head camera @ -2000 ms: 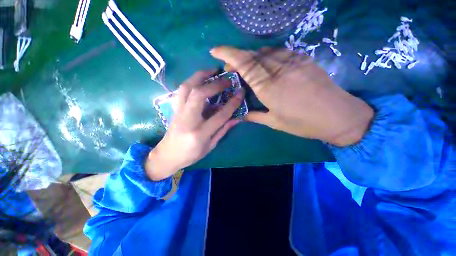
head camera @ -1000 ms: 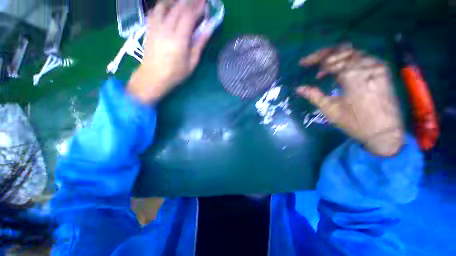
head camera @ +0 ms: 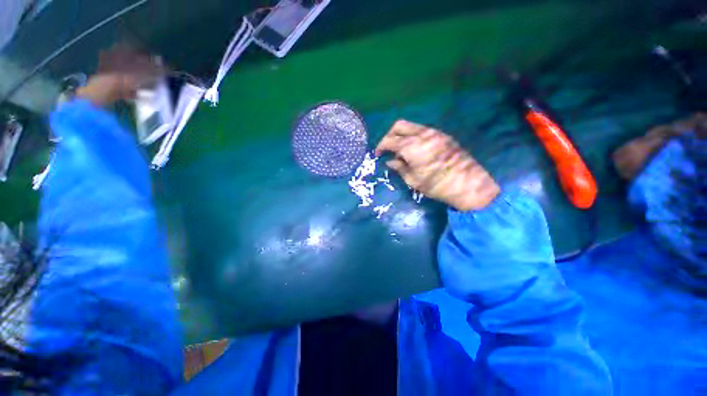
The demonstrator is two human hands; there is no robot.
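Observation:
A whitish unit with white cables [head camera: 153,110] lies at the upper left. My left hand [head camera: 122,75] is blurred at its upper edge; whether it grips the unit is unclear. Another rectangular unit [head camera: 288,25] lies at the top edge, its white cables trailing down-left. My right hand [head camera: 440,164] is at the pile of small white parts [head camera: 364,184], fingers bent and fingertips close together at the pile's upper right; I cannot tell if they hold a part. The dimpled round dish [head camera: 330,139] is just left of the fingertips.
An orange-red handled tool [head camera: 564,158] with a dark end lies to the right, a cord near it. Another person's hand [head camera: 659,147] and blue sleeve are at the right edge. More units with cables [head camera: 9,147] and crinkled clear film [head camera: 14,290] are at the left edge.
My left hand has moved left, away from the unit it held near the top. My right hand has moved to the parts beside the dish. The view has shifted right, showing another person's hand.

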